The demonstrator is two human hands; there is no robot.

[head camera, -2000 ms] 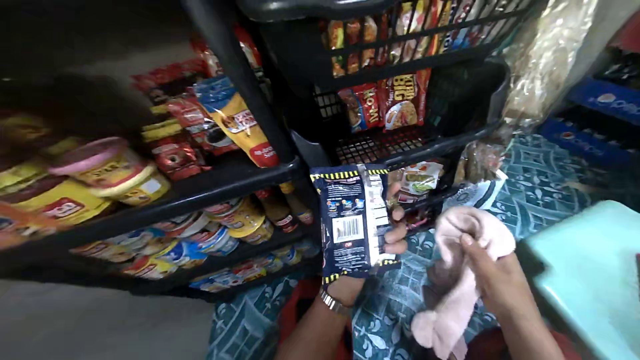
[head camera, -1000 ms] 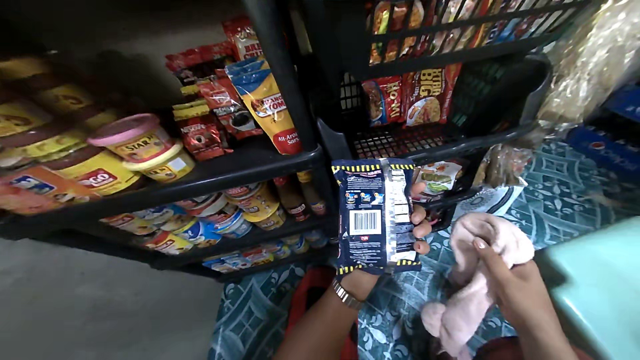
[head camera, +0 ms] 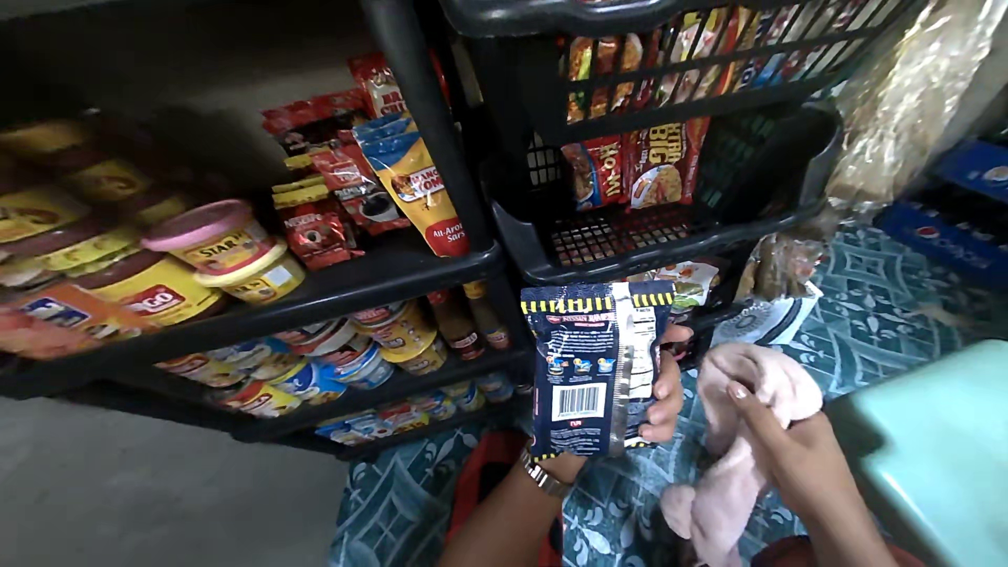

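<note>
A dark blue noodle packet (head camera: 579,370) with yellow-and-black striped ends is held upright by my left hand (head camera: 668,398), its printed back and barcode facing me. The fingers wrap around its right edge, and a metal-band watch is on that wrist. To the right, my right hand (head camera: 787,441) grips a pale pink cloth (head camera: 732,472), bunched at the top and hanging down. The packet and the cloth are apart. Behind the packet's top edge, part of a lower basket with other packets is hidden.
Black shelves (head camera: 378,276) at the left carry tubs, sachets and cans. Black plastic baskets (head camera: 669,252) with noodle packs stand ahead. A light green plastic surface (head camera: 937,449) is at the lower right, blue crates (head camera: 945,236) beyond. Patterned teal flooring (head camera: 874,299) lies below.
</note>
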